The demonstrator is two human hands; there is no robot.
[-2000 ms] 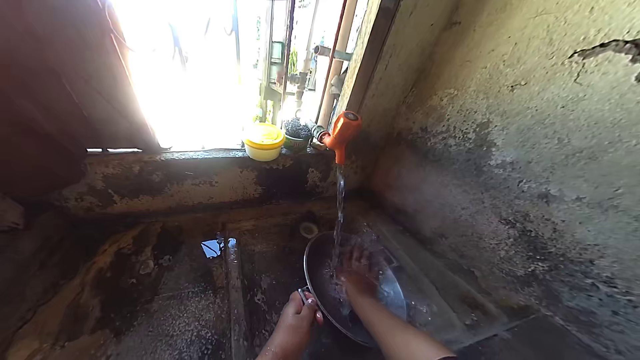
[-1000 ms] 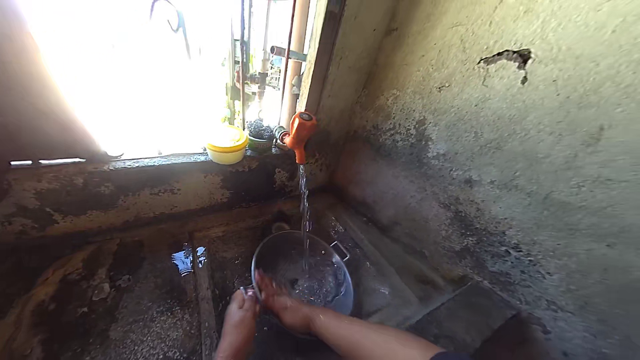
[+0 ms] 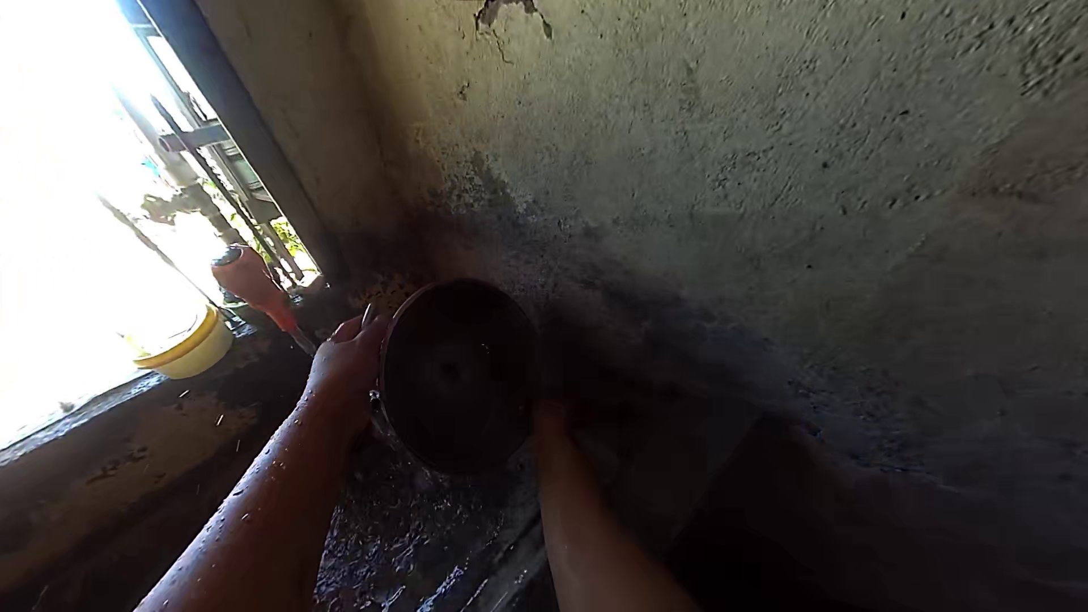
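Note:
A round metal pan (image 3: 459, 378) is tilted up in front of me, with its dark face toward the camera. My left hand (image 3: 348, 361), wet with drops, grips the pan's left rim by a small metal handle (image 3: 367, 317). At the lower right edge of the pan is my right hand (image 3: 548, 421); its fingers are mostly hidden in shadow or behind the pan. The orange tap (image 3: 255, 285) stands just left of my left hand, and a stream of water shows at its outlet.
A yellow-lidded plastic tub (image 3: 191, 348) sits on the window ledge (image 3: 76, 404) at the left. Behind the pan rises a stained plaster wall (image 3: 680, 170). Wet sink floor (image 3: 399, 544) glistens below, and pipes (image 3: 195, 204) run outside the window.
The pan was low under the running tap, its inside facing up; now it is raised and tilted, held at both sides. The view has swung to the right.

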